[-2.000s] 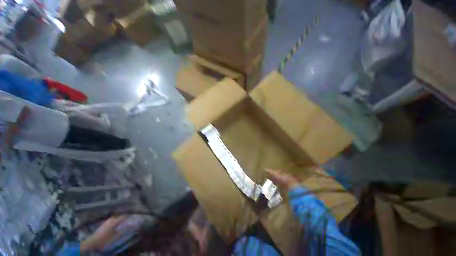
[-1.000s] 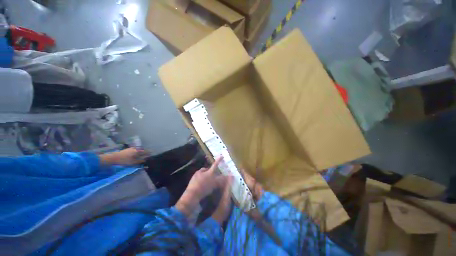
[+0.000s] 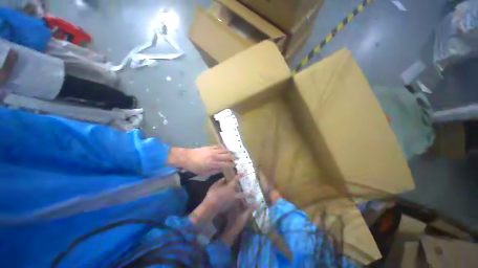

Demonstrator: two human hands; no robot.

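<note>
A row of white boxes (image 3: pixel 239 157) stands along the left wall inside the large open carton (image 3: pixel 285 120). My left hand (image 3: pixel 217 194) reaches from the bottom, its fingers at the row's left side; its grip is unclear. My right hand (image 3: pixel 272 192) is blurred, with fingers against the row's right side near its lower end. A further blurred hand (image 3: pixel 236 222) lies between these two; whose it is cannot be told for sure. Another person's hand (image 3: pixel 202 158) reaches from the left and touches the row with its fingertips.
Another person's blue sleeve (image 3: pixel 78 141) fills the left. Brown cartons (image 3: pixel 225 31) stand beyond the open carton, others (image 3: pixel 440 251) at the lower right. Crumpled white strips (image 3: pixel 157 49) lie on the floor. Green cloth (image 3: pixel 406 123) lies right of the carton's flap. Dark strands cross the lower view.
The other person's hand has moved right, onto the row. My left hand's pointing finger has come off the row's face. The view has shifted, so the carton sits lower and further right.
</note>
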